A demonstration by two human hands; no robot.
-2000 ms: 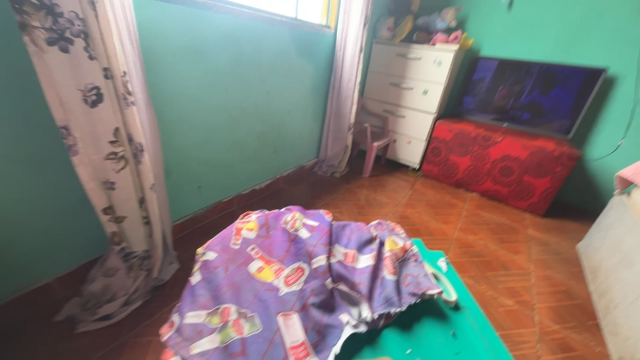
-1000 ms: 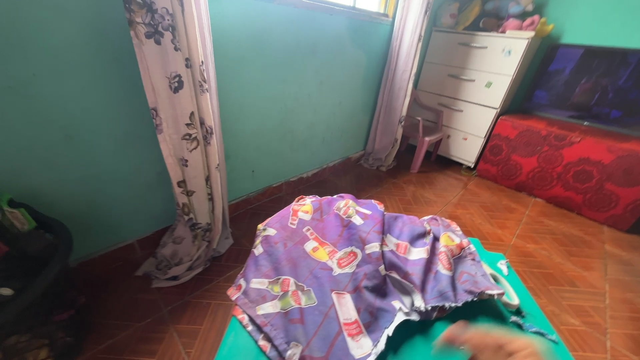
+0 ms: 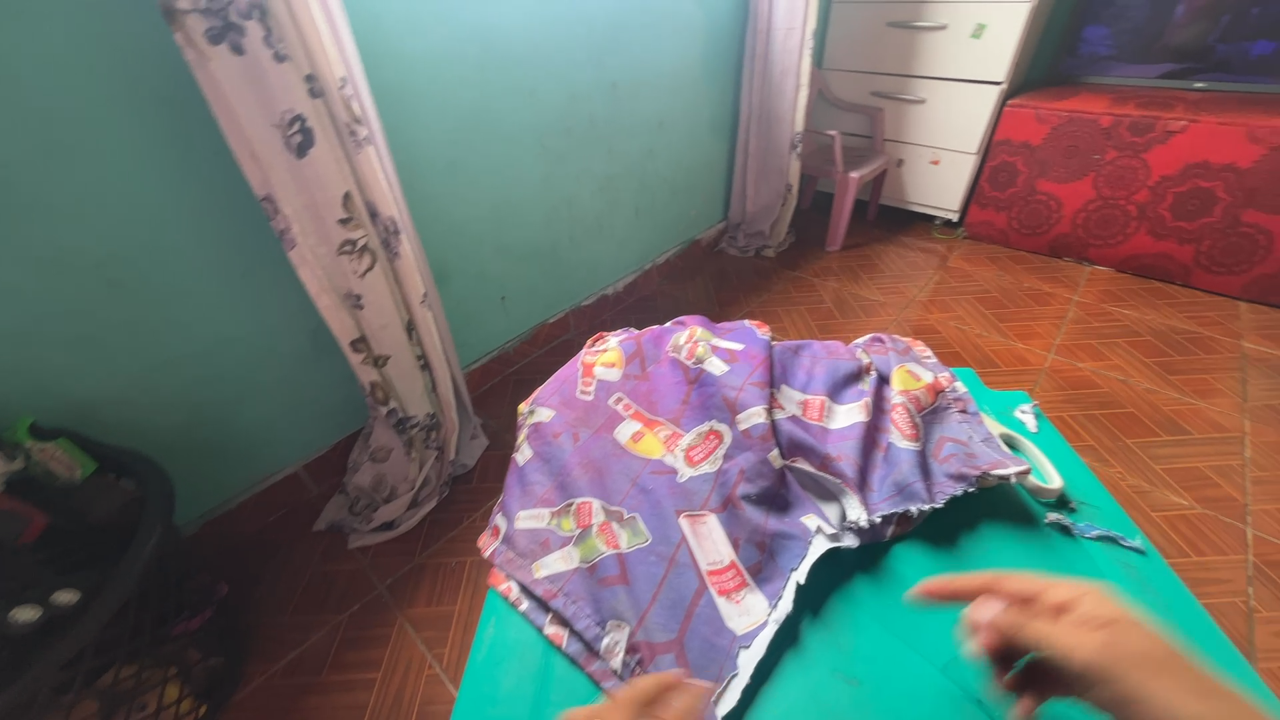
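Purple printed fabric with a bottle pattern lies rumpled over a green tabletop, its ragged white edge facing me. At the bottom of the view my left hand is at the fabric's near corner, its fingers partly cut off by the frame; whether they pinch the cloth is unclear. My right hand, blurred, hovers over the green surface right of the fabric, fingers apart and holding nothing. A roll of white tape lies partly under the fabric's right end, with a twisted blue scrap near it.
A dark basket of items stands at left. Floral curtains hang along the green wall. A pink plastic chair, a white chest of drawers and a red patterned box under a television stand behind.
Both hands are in view now; two seconds ago neither was seen, and one second ago only a blurred hand showed at the lower right. The fabric lies much as before. The view has shifted.
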